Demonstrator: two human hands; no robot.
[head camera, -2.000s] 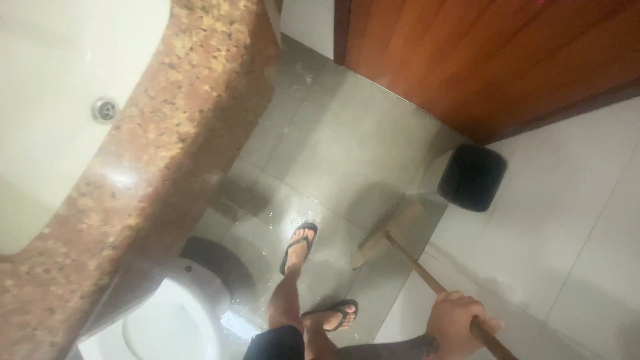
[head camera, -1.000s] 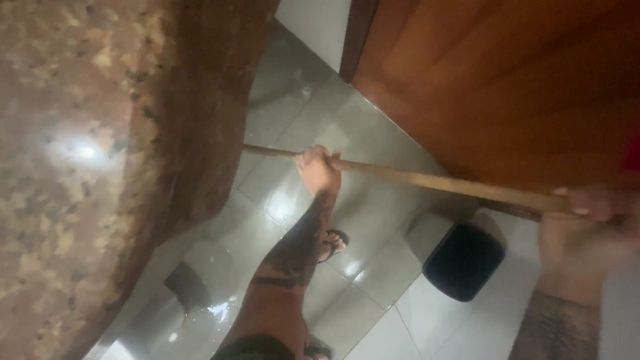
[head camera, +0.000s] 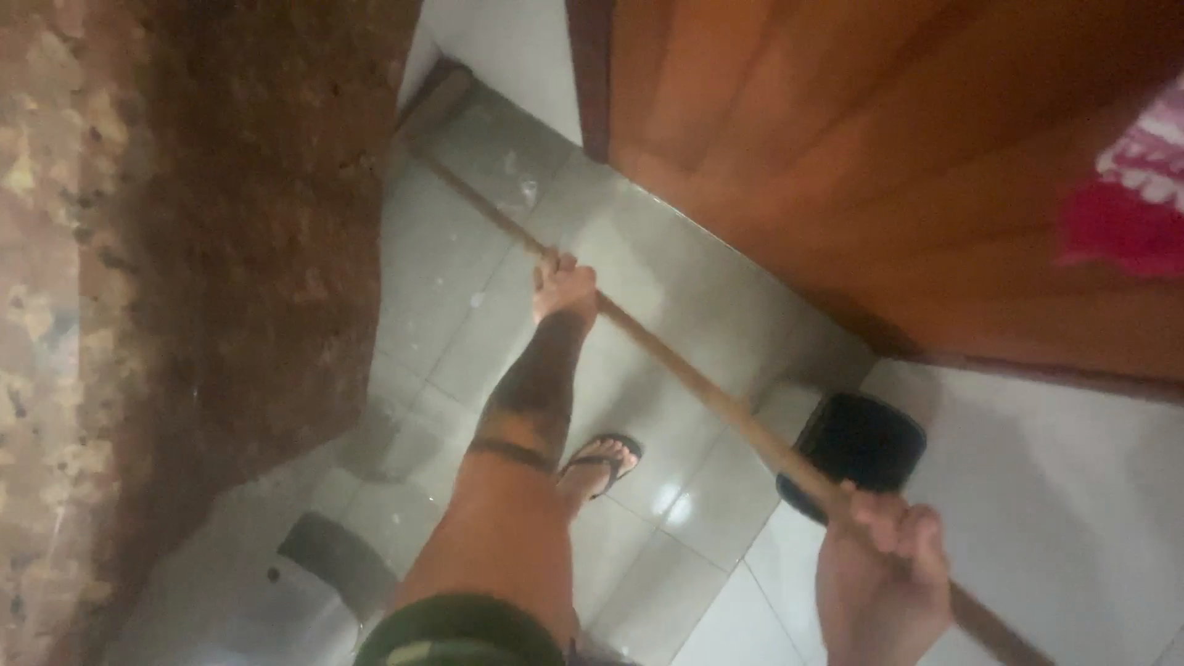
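Note:
A long wooden pole (head camera: 703, 393) crosses the head view diagonally, from the upper left to the lower right. My left hand (head camera: 566, 289) is closed around its middle, with the forearm reaching up from the bottom. Nearer the pole's upper end, at the lower right, my right hand (head camera: 883, 546) grips it. At the far end a wide head (head camera: 435, 100), perhaps a squeegee or broom, rests on the tiled floor (head camera: 499, 342) in the corner beside the stone counter. Its blade or bristles cannot be made out.
A speckled stone counter (head camera: 185, 231) fills the left side. A black bin (head camera: 860, 449) stands against the white wall, near a wooden door (head camera: 786, 139). Pink and white cloth (head camera: 1124, 203) hangs at the right. A foot in a flip-flop (head camera: 603, 462) is on the floor; part of a toilet (head camera: 287, 601) shows lower left.
The pole's head, earlier on the floor near the bin, is now in the far corner by the counter. My left hand, not seen on the pole two seconds ago, now holds it. The view has shifted.

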